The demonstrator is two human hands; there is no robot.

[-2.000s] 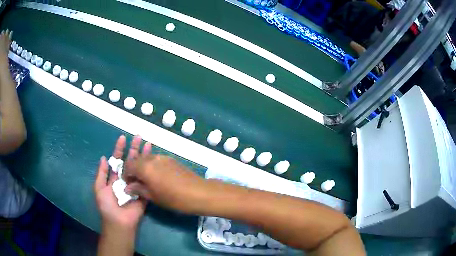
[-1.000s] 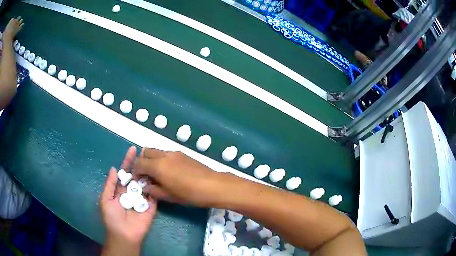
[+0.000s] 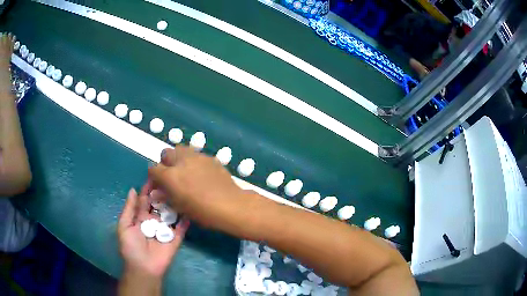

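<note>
My left hand (image 3: 151, 240) is palm up at the lower centre-left, with several small white parts (image 3: 164, 233) lying in the palm. My right hand (image 3: 188, 179) is above it at the near guide rail, knuckles up; its fingertips are curled and partly hidden, so I cannot tell whether they hold a part. A row of white parts (image 3: 246, 167) stands on the green conveyor belt (image 3: 260, 139) just beyond the near white guide rail (image 3: 98, 119). The clear tub (image 3: 238, 283) of white parts sits under my right forearm, partly hidden by it.
A white box (image 3: 448, 202) with black handles and silver posts (image 3: 439, 121) stand at the right. Another person's arm (image 3: 11, 139) is at the left edge. One white part (image 3: 162, 25) lies in a far lane. Blue-and-white rings (image 3: 352, 46) are on the far side.
The row of white parts has shifted right along the belt. My right hand has moved from the left palm up toward the near rail. The other person's arm has come lower at the left edge.
</note>
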